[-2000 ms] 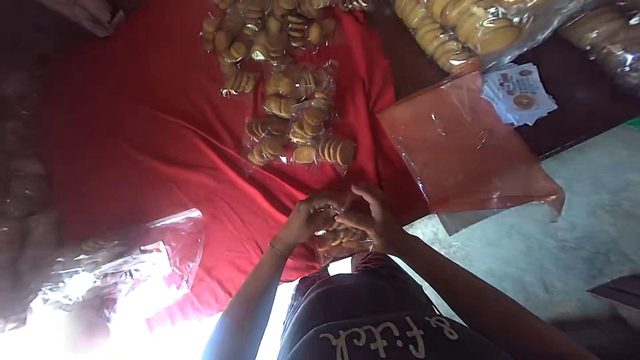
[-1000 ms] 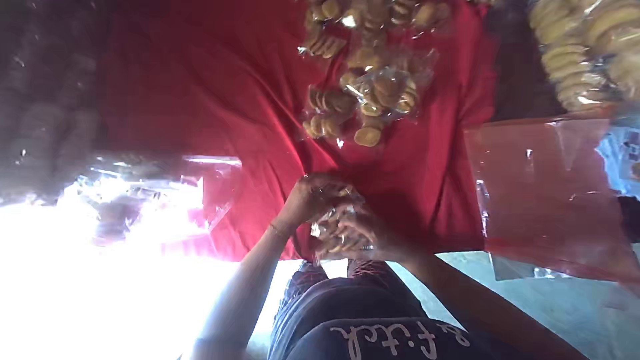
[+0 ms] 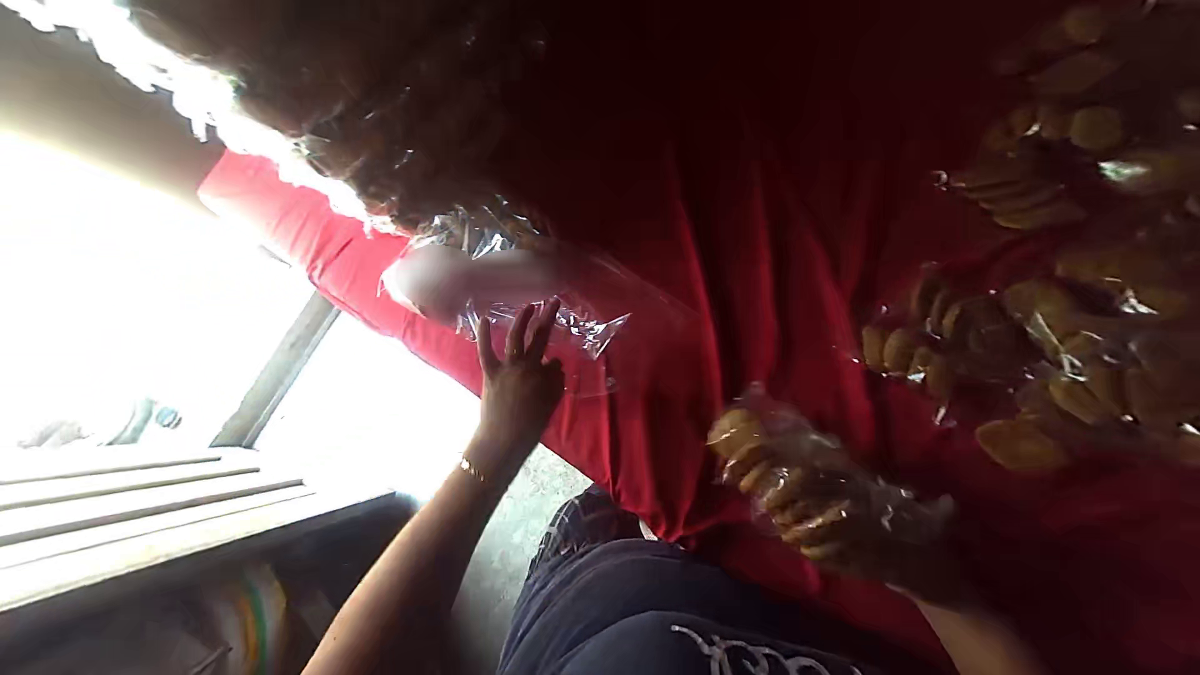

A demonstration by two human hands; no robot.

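My left hand [image 3: 521,384] reaches over the red cloth [image 3: 647,441] with its fingers spread, at the near edge of some crinkled clear plastic bags [image 3: 581,328]. Whether the fingertips touch the plastic I cannot tell. At the lower right my right hand [image 3: 914,548], dark and partly hidden, is closed on the end of a clear plastic bag of round biscuits [image 3: 797,478]. The biscuits lie in a slanting row inside it. More bagged biscuits [image 3: 1078,356] rest on the cloth at the right, beyond that hand.
A dark heap of plastic-wrapped goods [image 3: 356,112] lies at the upper left. A pale slatted bench [image 3: 141,497] is at the lower left, beside a post [image 3: 277,366] and strong glare. The cloth's edge runs slantwise above the floor [image 3: 511,544].
The view has swung far to the left. My hands, together at a biscuit bag before, are now apart: the left is by the clear plastic bags, the right has the biscuit bag.
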